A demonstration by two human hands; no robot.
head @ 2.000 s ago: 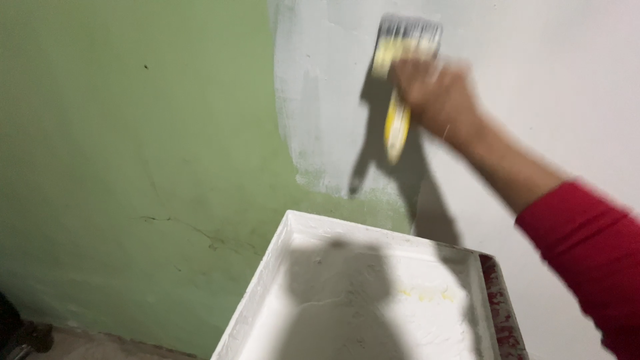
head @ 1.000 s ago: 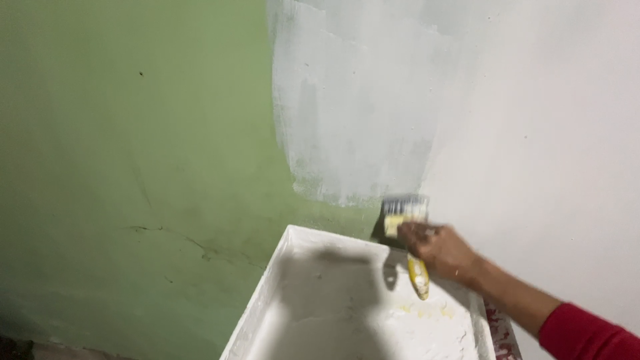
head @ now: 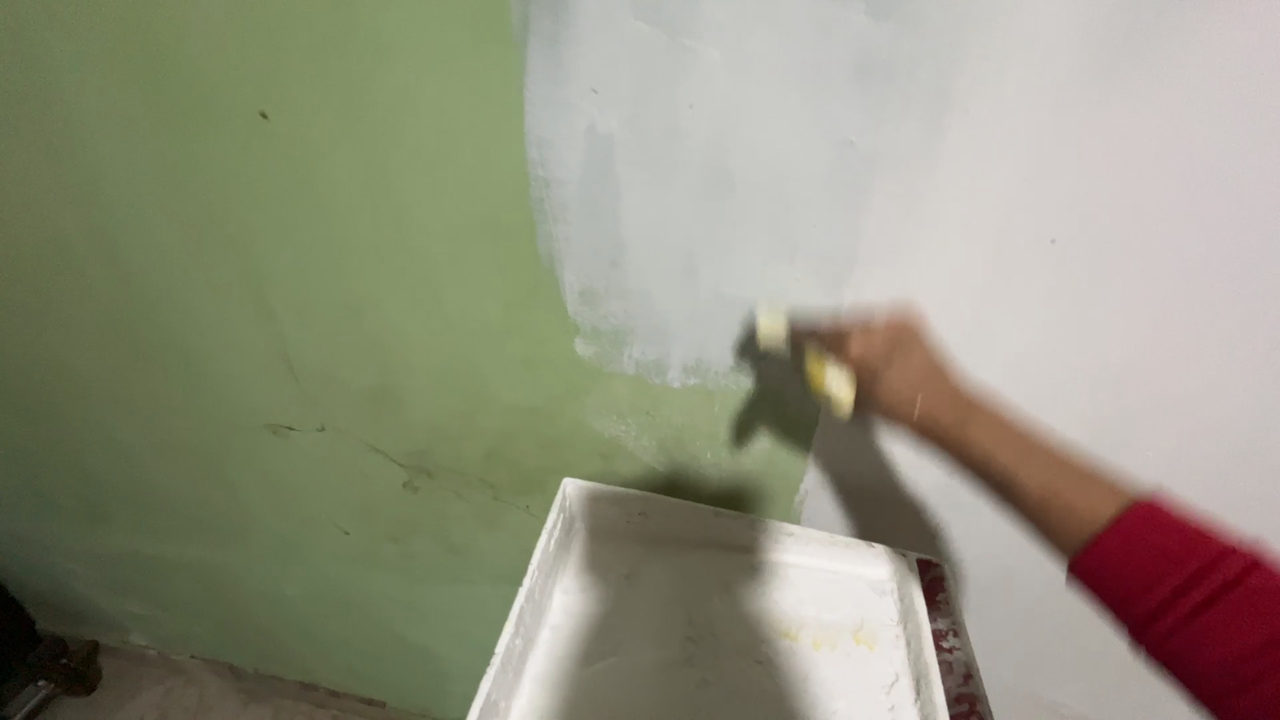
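Note:
My right hand (head: 895,365), blurred, grips a paintbrush (head: 830,380) with a yellow and white handle in front of the wall. White paint (head: 690,200) covers part of the green wall (head: 400,250), ending in a ragged lower edge just left of the brush. Below my hand is a paint tray (head: 740,515) coated in white, with yellowish marks inside and a dark red patch on its right side. The shadows of my arm and the brush fall on the wall. Whether the bristles touch the wall cannot be told. My left hand is out of view.
Thin cracks or dark lines (head: 400,465) run across the lower green wall. The floor (head: 200,690) shows along the bottom left, with a dark object (head: 60,665) at the corner. To the right the wall is whitish (head: 1100,250).
My right hand with the brush was high on the wall, then low at the tray's far edge, and is now back up by the painted patch's lower edge. Faint white streaks now show below that edge.

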